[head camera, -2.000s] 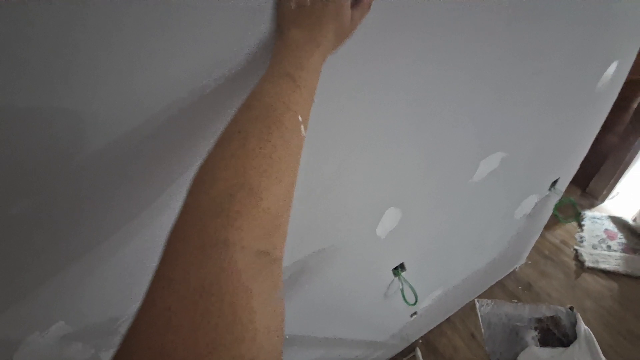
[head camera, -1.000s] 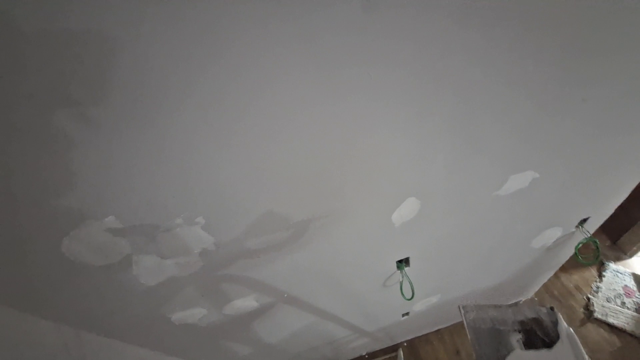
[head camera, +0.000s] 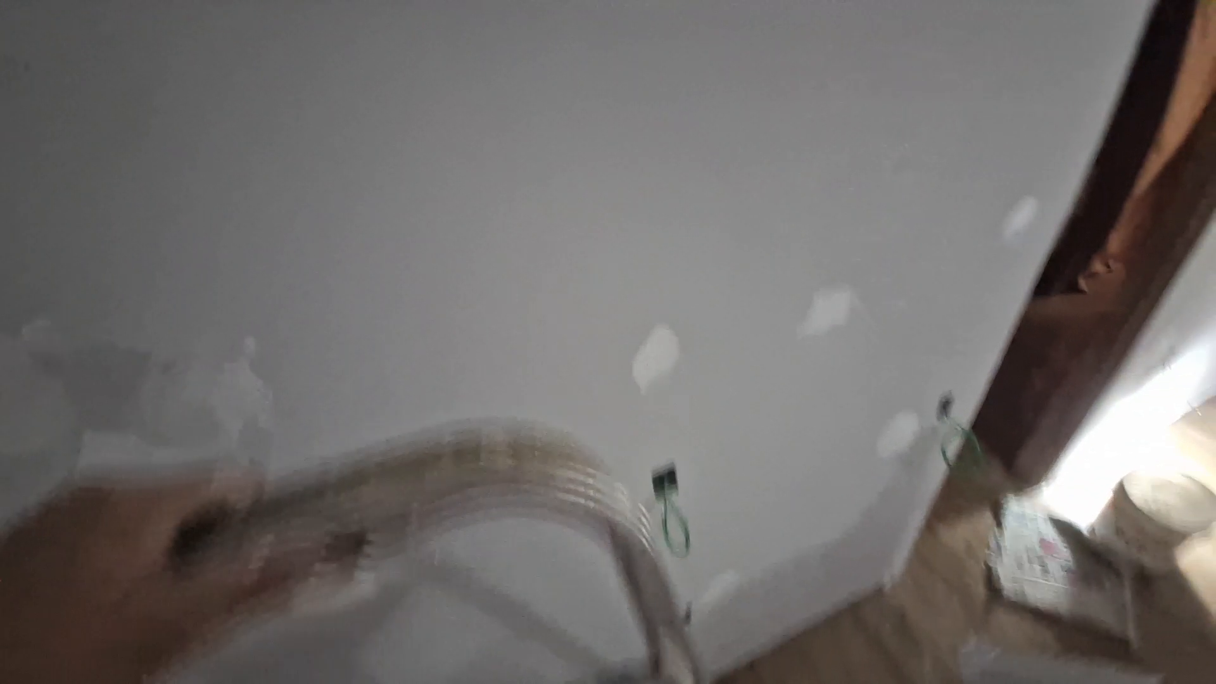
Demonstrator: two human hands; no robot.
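At the lower left, blurred by motion, my left hand (head camera: 114,560) is closed around a pale, curved, flexible hose (head camera: 503,465). The hose arches to the right from the hand and bends down past the bottom edge of the view. It passes in front of a light grey wall (head camera: 532,218) with white filler patches (head camera: 655,358). Just right of the hose's bend, a looped green cable (head camera: 675,527) hangs from a small dark wall opening (head camera: 665,480). My right hand is out of view.
Another green cable (head camera: 961,446) sticks out near the wall's right end. Beyond it stand a dark brown wooden frame (head camera: 1064,380) and a round pale bucket (head camera: 1167,503). A patterned sheet or mat (head camera: 1054,560) lies on the wood-look floor (head camera: 826,636).
My left hand and the hose have come into view at the lower left; neither showed one second ago. An arm reached up across the wall two seconds ago.
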